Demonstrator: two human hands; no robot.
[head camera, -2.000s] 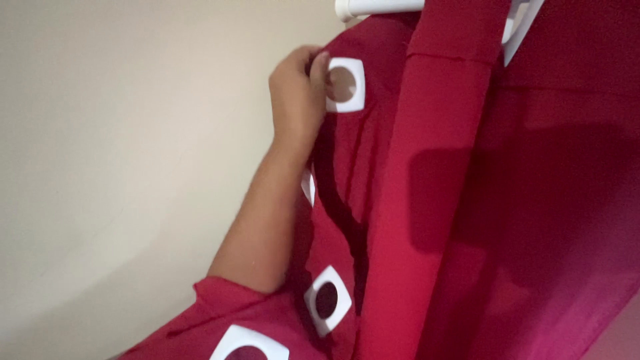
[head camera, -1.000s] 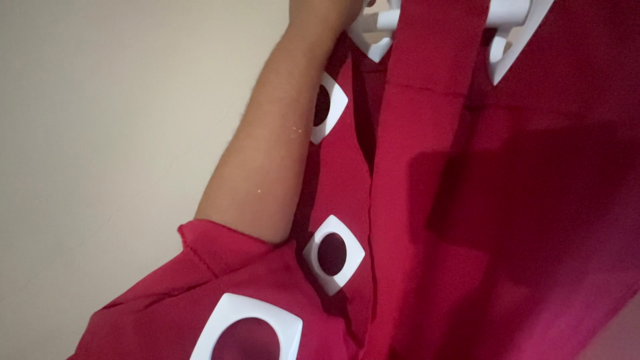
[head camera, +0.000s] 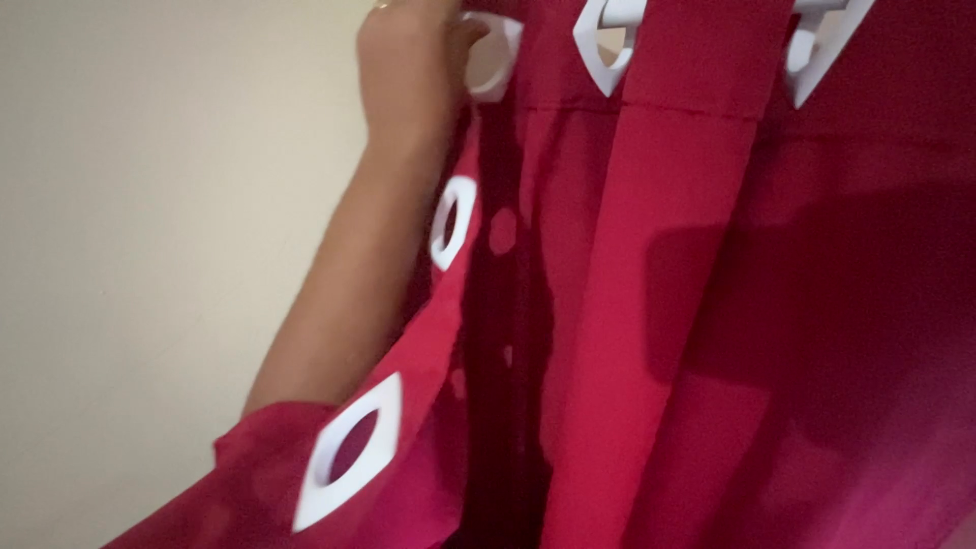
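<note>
My left hand (head camera: 412, 57) is raised at the upper left of the head view, its fingers curled at a white square-cornered eyelet (head camera: 503, 61) of the red curtain (head camera: 679, 175). The fingertips are partly hidden behind the hand and blurred. To the right, two white eyelets, one (head camera: 591, 46) nearer the hand and another (head camera: 827, 61) further right, sit around a white curtain rod (head camera: 624, 11). Below the hand, another eyelet (head camera: 455, 221) hangs off the rod, with a larger eyelet (head camera: 354, 454) lower down. Red fabric drapes over my left forearm. My right hand is not in view.
A plain pale wall (head camera: 152, 229) fills the left side. The curtain hangs in folds across the middle and right, with dark shadows on it. The top of the frame cuts off part of the rod.
An eyelet that my left hand held below the rod two seconds ago now appears to sit on the rod. The hand has moved away from it and is at another eyelet to its left.
</note>
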